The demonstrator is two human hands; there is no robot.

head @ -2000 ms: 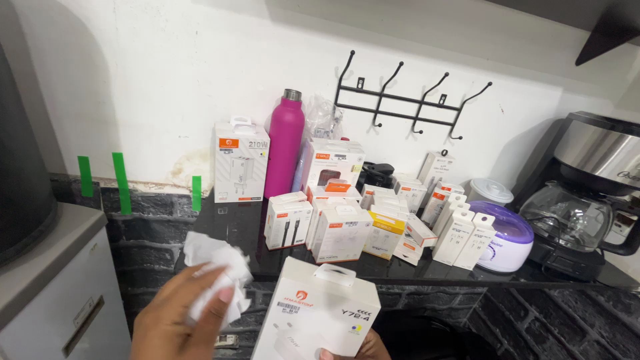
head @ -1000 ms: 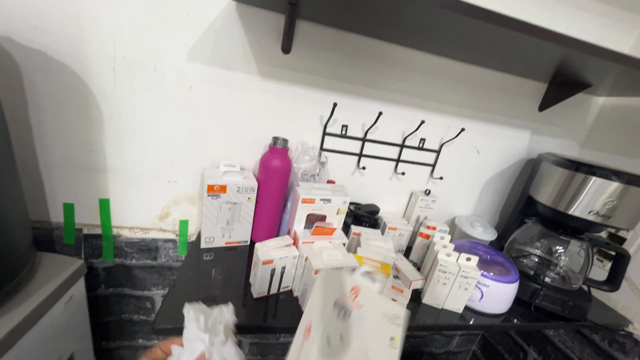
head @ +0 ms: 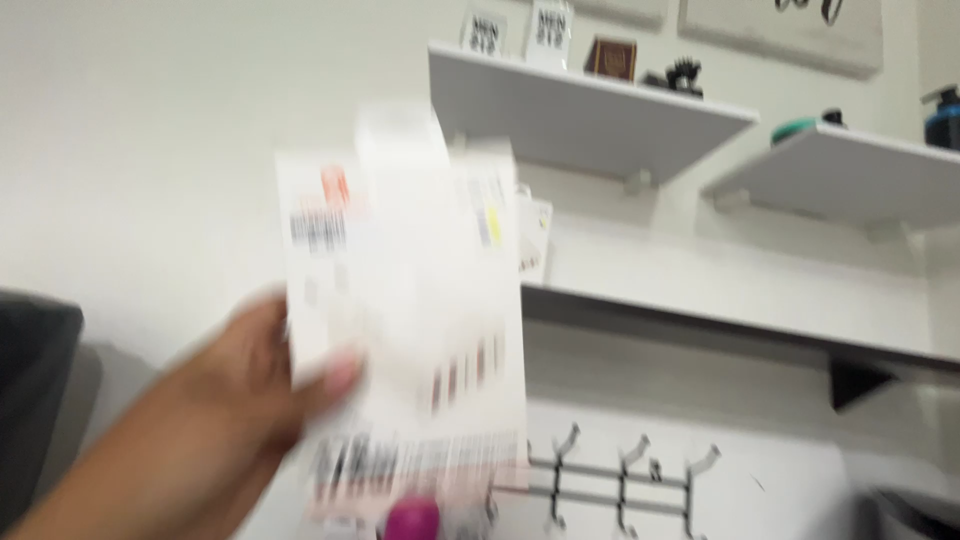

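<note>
A white retail box point(head: 405, 300) with an orange logo, a yellow mark and a hang tab is raised in front of the pale wall, blurred by motion. My left hand point(head: 262, 375) grips its left edge, thumb across the front face. Below the box shows the top of a magenta bottle point(head: 412, 517). Another white box point(head: 536, 236) stands on the dark shelf, partly behind the held one. My right hand is out of view, and no white crumpled paper can be seen.
Overhead at right are a dark shelf point(head: 675, 319) with a bracket and two light shelves point(head: 585, 112) point(head: 847, 169) bearing small items. A black hook rack point(head: 622, 480) hangs below. A dark rounded object point(head: 45, 375) stands at left.
The view has tilted up strongly. The white box, in my right hand two seconds ago, is now in my left hand and held up. The crumpled white paper has gone from sight.
</note>
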